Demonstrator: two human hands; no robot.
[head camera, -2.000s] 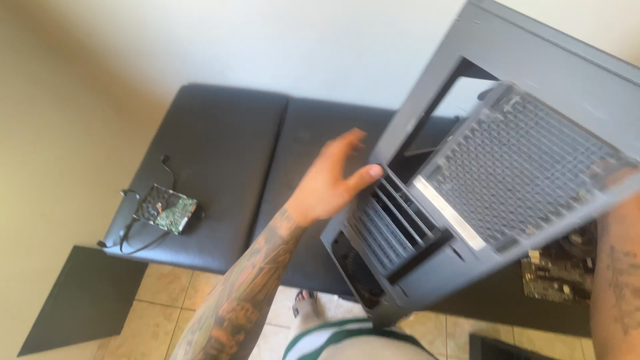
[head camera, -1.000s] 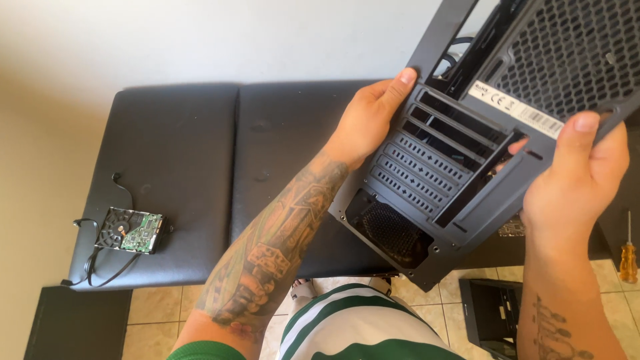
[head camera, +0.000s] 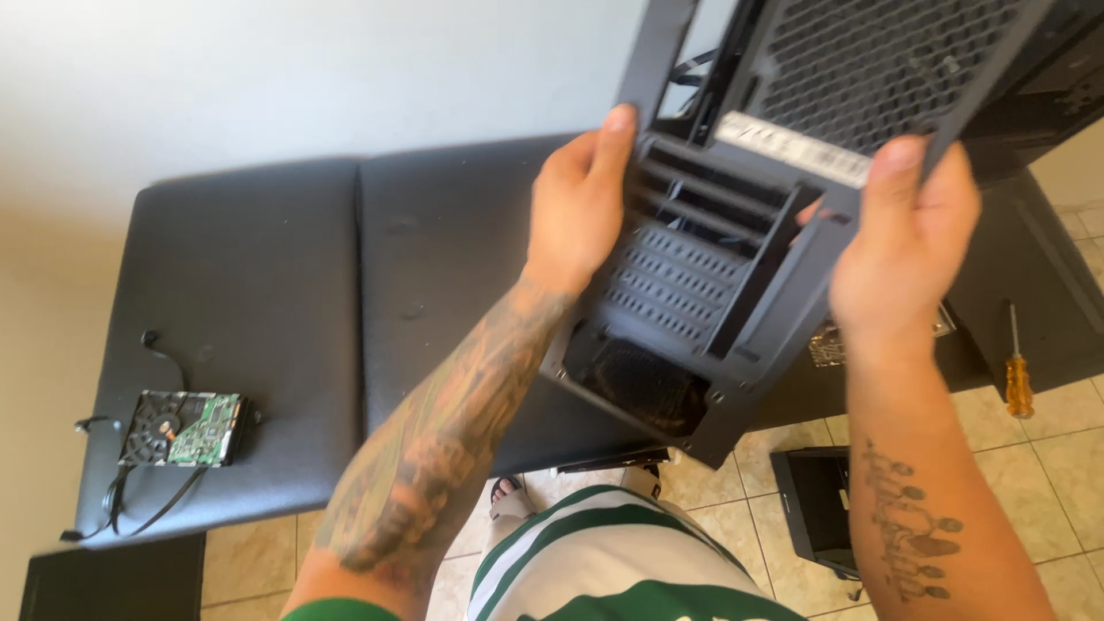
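A dark grey computer case (head camera: 776, 345) is held up at a tilt above the black padded table, its rear side toward me. That side shows a honeycomb vent, slot covers, a white label bearing writing, and a large opening at the lower end. My left hand (head camera: 578, 203) grips the case's left edge, thumb on top. On the opposite edge, my right hand (head camera: 901, 233) holds the case beside the label; one of its fingertips shows through the slot opening. A hard disk drive (head camera: 185, 429), circuit board upward, lies at the table's left with black cables (head camera: 116, 500) around it.
The black padded table (head camera: 448, 259) stands against a pale wall. At the right, a screwdriver (head camera: 1018, 379) with an amber handle lies on a dark panel (head camera: 1035, 276). A circuit board (head camera: 828, 347) is partly hidden behind my right forearm. A black box-like part (head camera: 811, 509) rests on the tiled floor.
My right hand, mostly out of view at first, has come to grip the case's right edge. My left hand, open beside the case two seconds ago, has closed on its left edge. The case has turned.
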